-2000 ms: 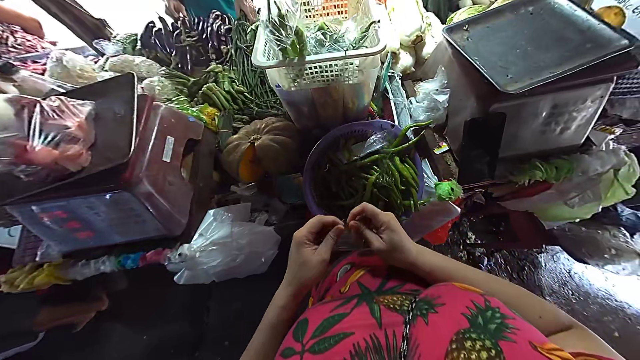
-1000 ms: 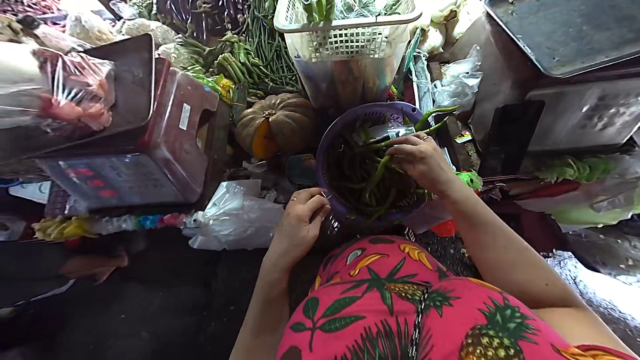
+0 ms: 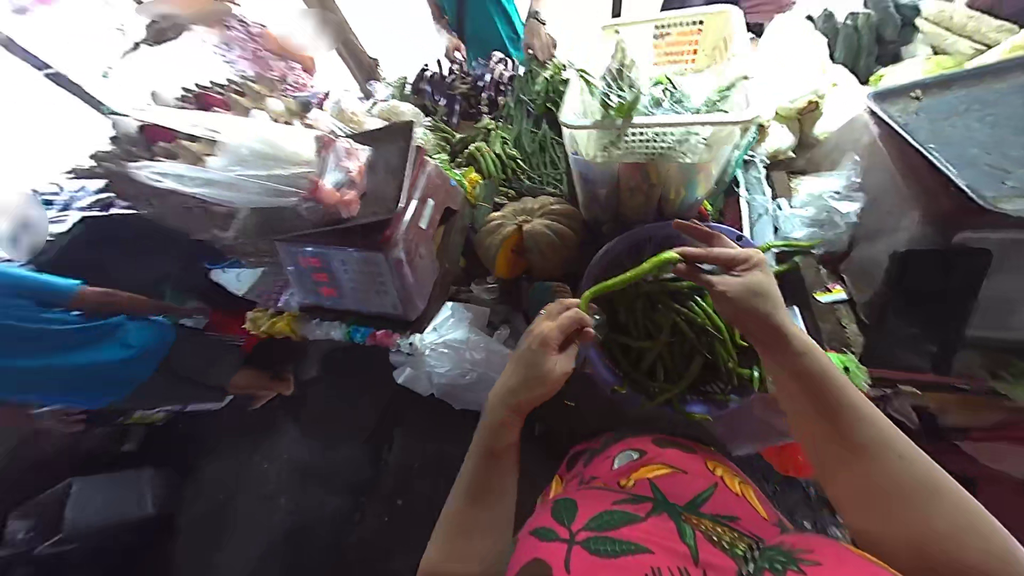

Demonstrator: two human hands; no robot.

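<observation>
A long green chili pepper (image 3: pixel 628 280) is stretched between my two hands above a purple plastic basket (image 3: pixel 608 244). Its lower left end is pinched by my left hand (image 3: pixel 552 348), which wears a ring. My right hand (image 3: pixel 732 284) grips the upper right end with its fingertips. Below them, the basket holds many slender green peppers (image 3: pixel 664 340), some lying over its right rim. Whether my left hand also holds something small is unclear.
A cut pumpkin (image 3: pixel 532 236) and a white plastic basket (image 3: pixel 660 122) of bagged greens stand beyond. A crumpled plastic bag (image 3: pixel 452 356) lies left, near a reddish box (image 3: pixel 420 232). A person in blue (image 3: pixel 80 336) is at far left; another person's hands (image 3: pixel 538 40) are at the top.
My right hand has lifted from the basket with a green pepper. My left hand, near the basket's left rim a second ago, now holds the pepper's other end. A person in blue has appeared at left.
</observation>
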